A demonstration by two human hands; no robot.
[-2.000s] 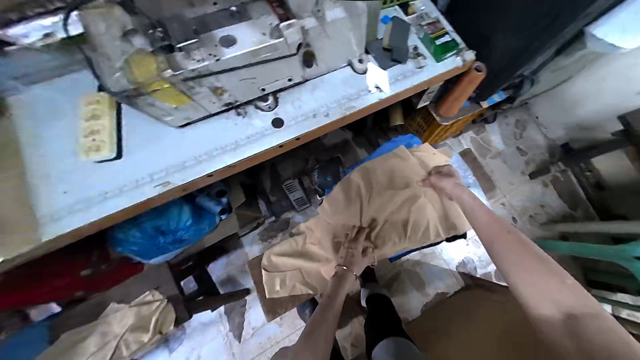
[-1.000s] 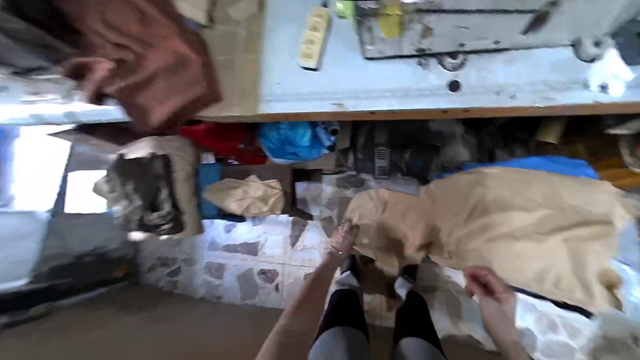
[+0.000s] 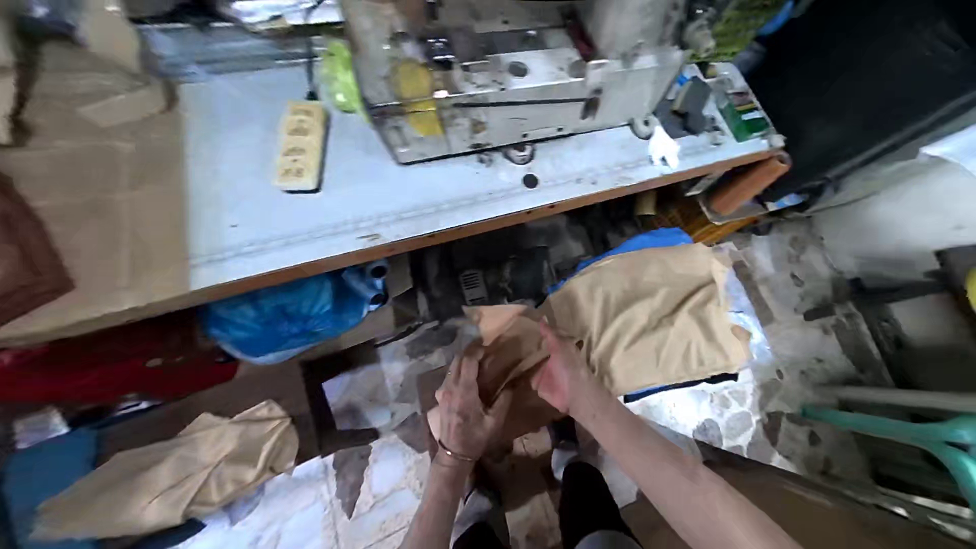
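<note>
My left hand (image 3: 463, 404), with a thin bracelet at the wrist, grips the near end of a tan fabric piece (image 3: 648, 313). My right hand (image 3: 560, 374) pinches the same cloth a little to the right, and the part between both hands is bunched and folded. The wide part of the cloth lies spread to the right, over blue material (image 3: 648, 240) that shows at its edges. Above the hands runs the edge of a pale work table bearing an industrial sewing machine (image 3: 518, 91).
A power strip (image 3: 301, 145) and brown cardboard (image 3: 114, 198) lie on the table. Beneath it are a blue plastic bag (image 3: 290, 309) and red cloth (image 3: 114, 366). Another tan cloth (image 3: 183, 473) lies at lower left. A green chair or stand (image 3: 915, 435) is at right.
My hands, apart on the cloth one second ago, are now close together at its left end, where the cloth has become bunched. The view has swung right.
</note>
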